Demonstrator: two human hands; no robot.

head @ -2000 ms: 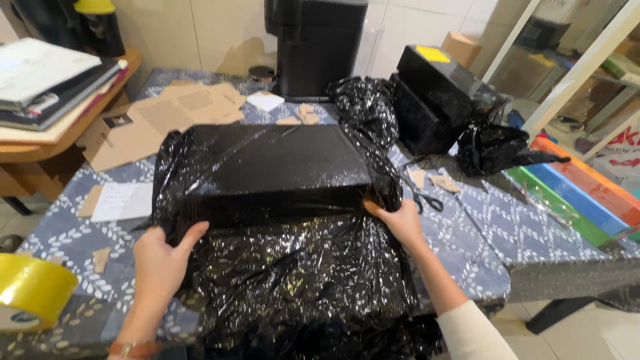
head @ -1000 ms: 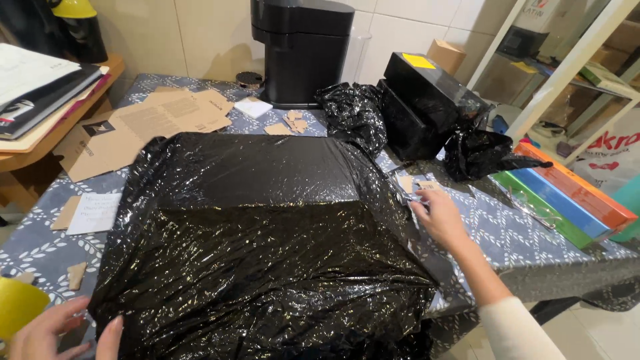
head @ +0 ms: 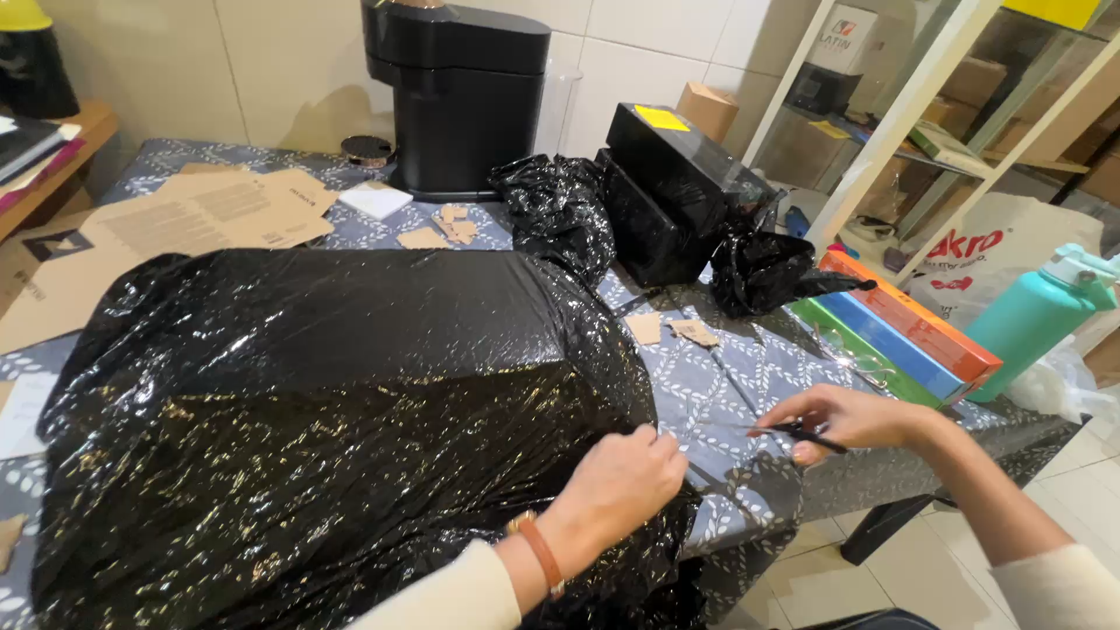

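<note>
Black plastic film [head: 350, 455] lies draped over a box-shaped object at the front left of the table, its loose folds hanging at the front edge. My left hand [head: 626, 477] pinches the film at the right side of the bundle. Just right of it, my right hand [head: 844, 424] holds scissors with black handles [head: 801, 430], the blades pointing left towards the film. The object under the film is hidden apart from its boxy outline.
Flattened cardboard [head: 201, 219], a black appliance [head: 464, 96], crumpled black film [head: 560, 210] and black-wrapped boxes [head: 674, 184] are behind. Orange, blue and green boxes [head: 910, 324] and a turquoise bottle [head: 1032, 315] stand at the right. Cardboard scraps [head: 643, 328] lie between.
The film's front flap, earlier hanging forward, now covers the boxy object. My right hand has picked up the scissors from the table. My left hand has crossed from the left side to the right side.
</note>
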